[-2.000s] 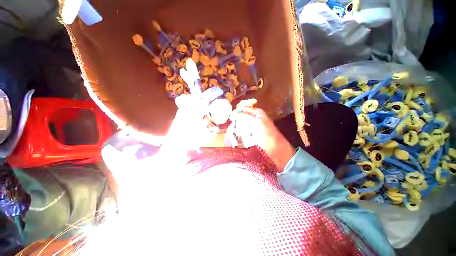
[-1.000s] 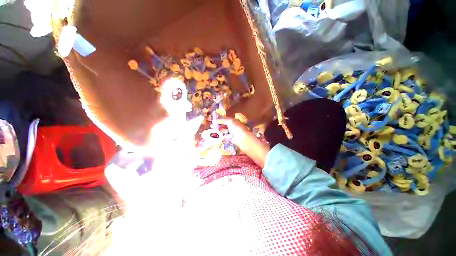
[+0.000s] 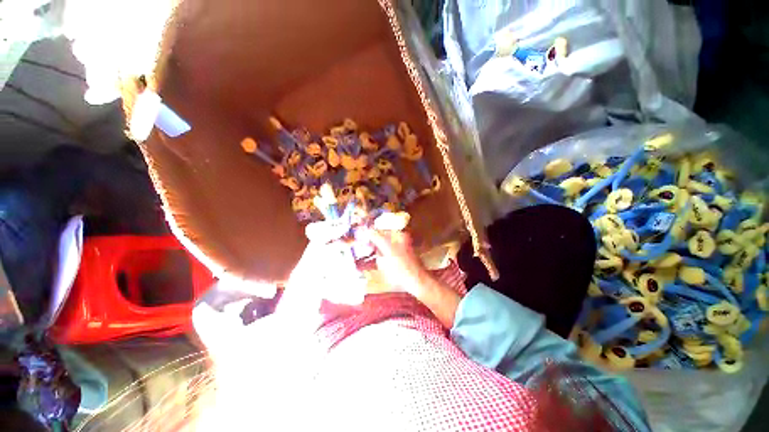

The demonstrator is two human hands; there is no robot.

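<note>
Blue-and-yellow cartoon strap pieces lie in a pile [image 3: 333, 160] on the floor of the open brown carton [image 3: 253, 59]. My right hand [image 3: 396, 257] is at the carton's near edge, its fingers closed on a strap piece [image 3: 341, 224] with pale ends, whitened by glare. My left hand [image 3: 312, 274] is beside it at the left, almost fully washed out by glare; its fingers cannot be made out, nor what they hold. The held piece is above the near side of the pile.
A clear bag [image 3: 540, 156] full of strap pieces is at the right. A whitish bag [image 3: 540, 93] with a few pieces lies above it. A red stool [image 3: 93, 291] is at the left. A dark rounded shape [image 3: 548, 253] lies between carton and full bag. A red-and-white checked apron [image 3: 422, 371] covers my lap.
The carton, stool and bags have shifted in view. One second ago a round pale end showed large at my left hand; now the held piece shows lower, between the hands, with its ends spread.
</note>
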